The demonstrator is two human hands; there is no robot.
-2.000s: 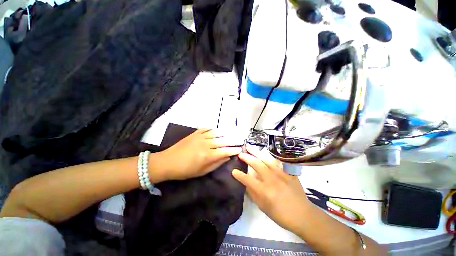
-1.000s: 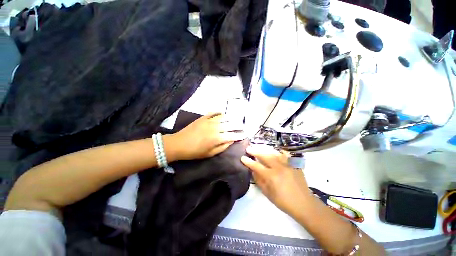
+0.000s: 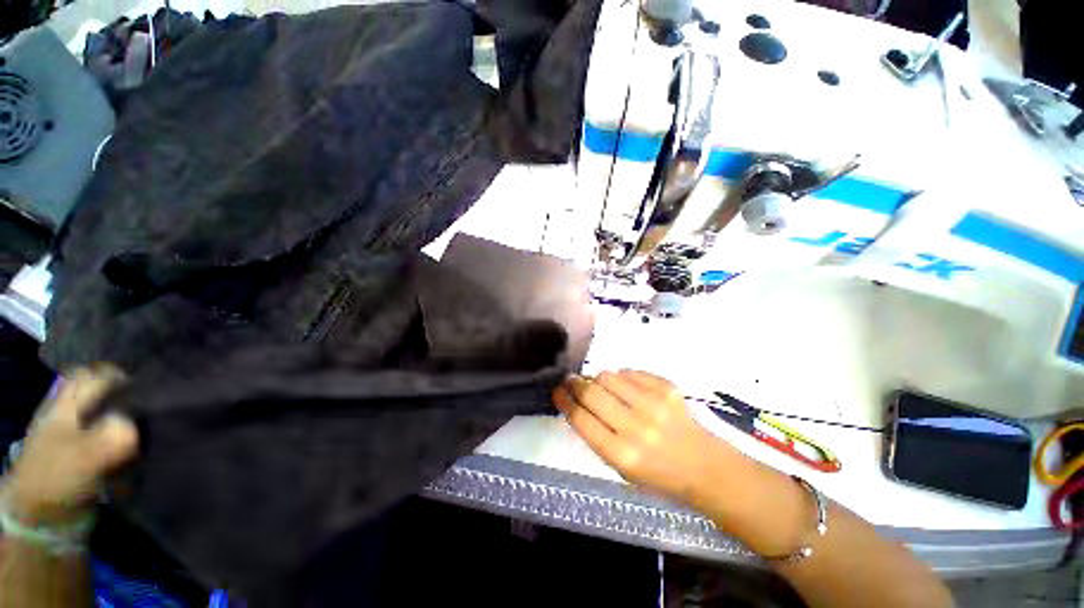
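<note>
A dark garment panel (image 3: 321, 439) stretches between my two hands along the table's front edge. My left hand (image 3: 81, 439), slightly blurred at the far left, grips its left end. My right hand (image 3: 630, 425) pinches its right end just in front of the presser foot and needle (image 3: 612, 279). A flat part of dark cloth (image 3: 493, 297) lies left of the needle, with a folded edge over it. The large garment body (image 3: 297, 154) is spread behind, left of the sewing machine (image 3: 761, 107).
Thread snips (image 3: 791, 442) lie right of my right hand, then a smartphone (image 3: 958, 449) and scissors (image 3: 1062, 469). A measuring tape strip (image 3: 571, 507) runs along the front edge. A grey vented motor housing (image 3: 54, 125) stands at upper left.
My left hand has left the needle area and moved far left, pulling the panel out. My right hand has moved slightly towards me. The view has shifted, showing more of the machine's right side.
</note>
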